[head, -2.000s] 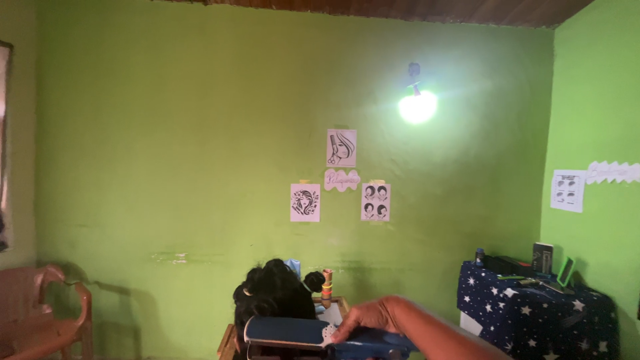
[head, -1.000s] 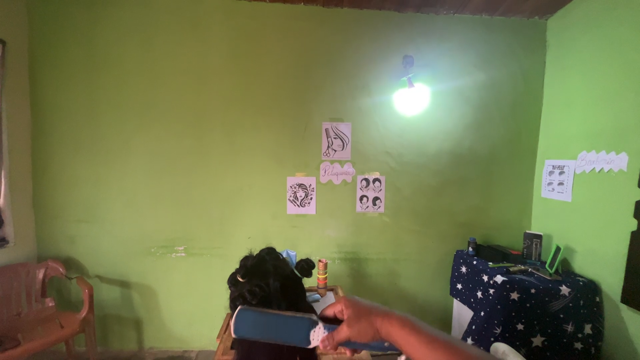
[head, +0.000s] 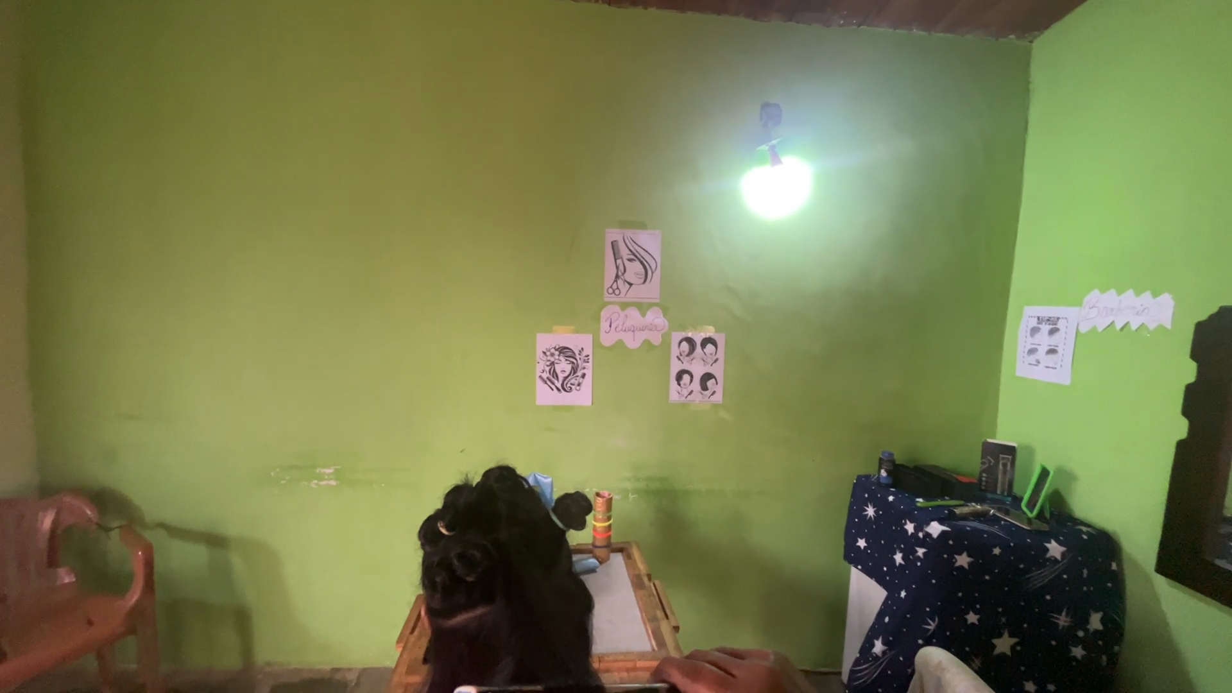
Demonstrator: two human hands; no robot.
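Note:
Dark hair tied in several small sections (head: pixel 510 568) stands at the lower middle, on a head seen from behind; whether it is a person or a mannequin I cannot tell. My right hand (head: pixel 727 671) shows at the bottom edge, its fingers curled by the end of a flat hair tool (head: pixel 558 687), most of which is cut off below. The tool's thin edge lies across the lower part of the hair. My left hand is outside the view.
Beyond the hair is a wood-framed table (head: pixel 626 597) with an upright cylinder (head: pixel 603 525). At right, a star-patterned cloth (head: pixel 982 587) covers a stand with small items. A plastic chair (head: pixel 87 577) stands left, a dark-framed mirror (head: pixel 1198 462) hangs far right.
My right hand and the blue hair tool have moved down, from clearly in view behind the hair to mostly below the bottom edge.

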